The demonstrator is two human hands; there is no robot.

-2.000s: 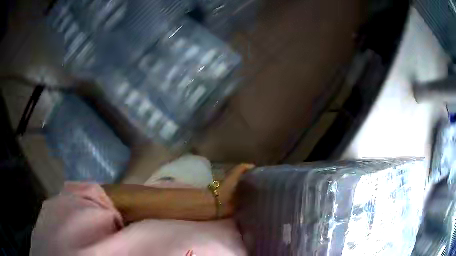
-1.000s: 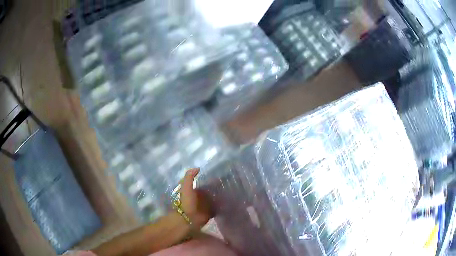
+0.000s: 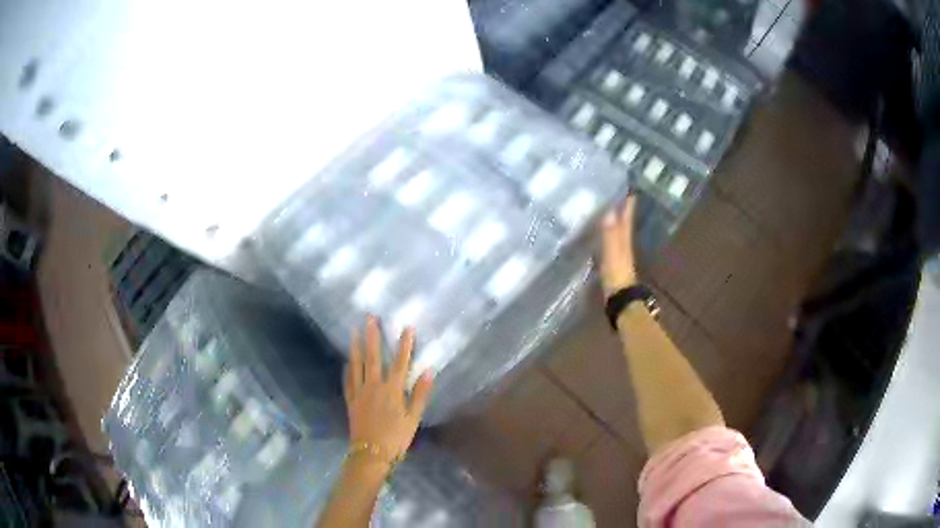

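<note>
A film-wrapped stack of clear trays [image 3: 454, 211] with rows of white modules lies in front of me, tilted in view. My left hand [image 3: 383, 397], with a thin bracelet, is spread with its fingertips on the stack's near left edge. My right hand [image 3: 618, 248], with a dark watch, has its fingers apart at the stack's right corner. Neither hand is closed around the stack. The stack's underside is hidden.
A bright white sheet or surface [image 3: 237, 93] is behind and left. Another wrapped stack [image 3: 196, 402] stands lower left. More trays [image 3: 660, 113] are at upper right. A pale bottle-like object [image 3: 562, 505] stands on the tiled floor [image 3: 577, 397].
The view has swung round. The large glossy wrapped block is no longer before me in the same way; a wrapped stack now lies between my hands. My right hand has come into view.
</note>
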